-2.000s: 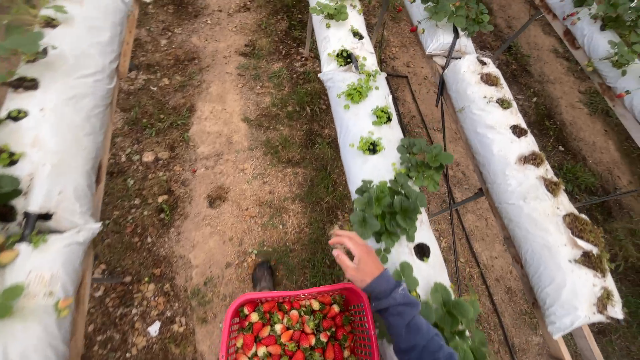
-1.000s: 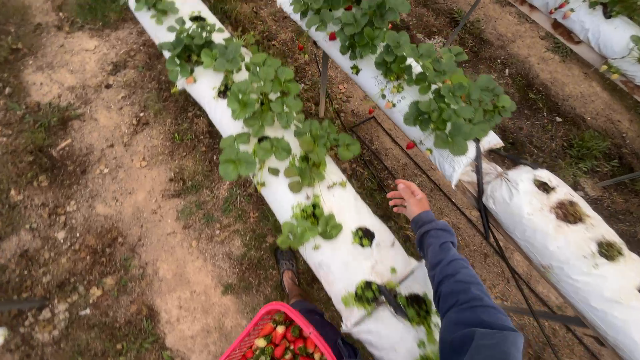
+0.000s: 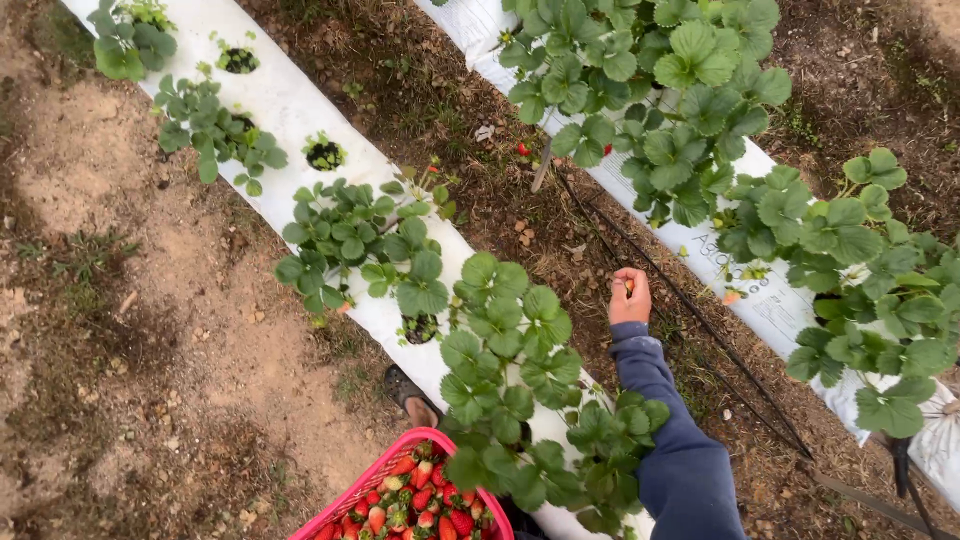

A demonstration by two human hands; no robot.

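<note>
My right hand (image 3: pixel 630 298), in a blue sleeve, is closed around a small strawberry (image 3: pixel 629 285) that shows between thumb and fingers. It is over the soil gap between two white plastic grow bags, right of the leafy strawberry plants (image 3: pixel 510 330) on the nearer bag (image 3: pixel 375 315). A pink plastic basket (image 3: pixel 360 480) heaped with red strawberries (image 3: pixel 420 499) is at the bottom of the view. My left hand does not show.
A second white grow bag (image 3: pixel 780 300) with dense strawberry plants (image 3: pixel 690 97) runs along the right. Black irrigation tubes (image 3: pixel 697 315) cross the soil between the rows. My shoe (image 3: pixel 403 386) stands at the near bag's left edge, beside a dirt path (image 3: pixel 225 322).
The view has swung far along the rows, onto leafier plants. My right hand, with fingers apart one second ago, is now closed on a strawberry.
</note>
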